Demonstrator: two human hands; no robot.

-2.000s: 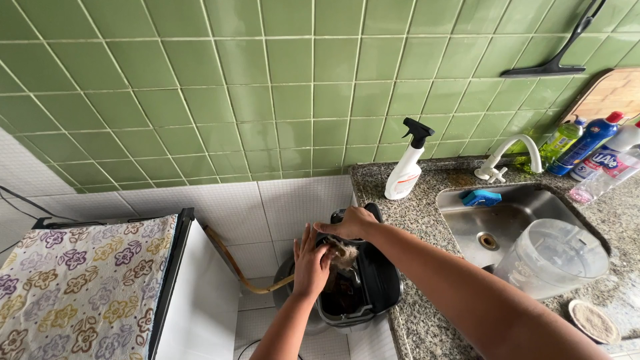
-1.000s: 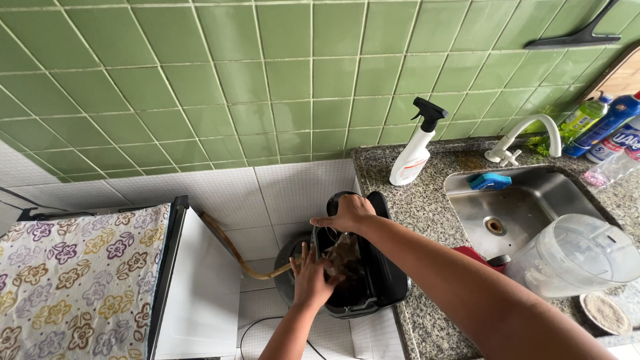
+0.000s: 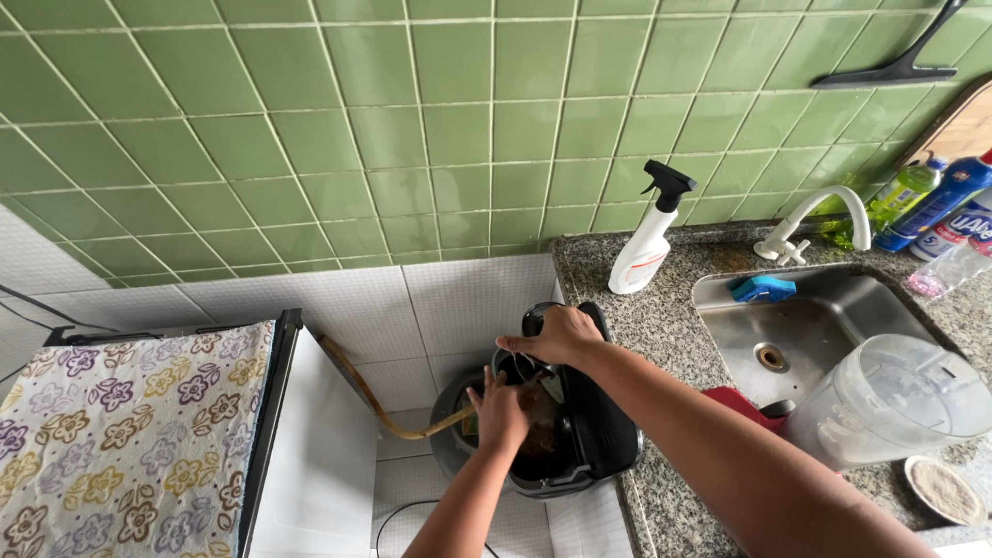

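A black plastic container (image 3: pixel 612 434), with dark insides and brownish-grey matter (image 3: pixel 542 418) in it, sits left of the granite counter. It looks like part of a vacuum cleaner, though the view does not settle this. My right hand (image 3: pixel 559 337) grips the container's top part near its upper end, thumb pointing left. My left hand (image 3: pixel 500 411) reaches into or over the opening, fingers spread beside the brownish matter; its fingertips are partly hidden, and whether it holds anything cannot be told. A grey round bin or bucket (image 3: pixel 447 434) stands beneath and to the left.
A yellowish hose (image 3: pixel 372 399) runs from a cloth-covered white appliance (image 3: pixel 318 457) toward the bin. On the granite counter (image 3: pixel 666 310) stand a white spray bottle (image 3: pixel 643 252), a clear plastic container (image 3: pixel 883 403) and a small dish of powder (image 3: pixel 944 490), near a steel sink (image 3: pixel 814 325) holding a blue sponge (image 3: pixel 763 289).
The grey-brown clump seen at my left fingers two seconds ago no longer shows raised there; brownish matter now shows lower, inside the container. My right hand stays at the container's top.
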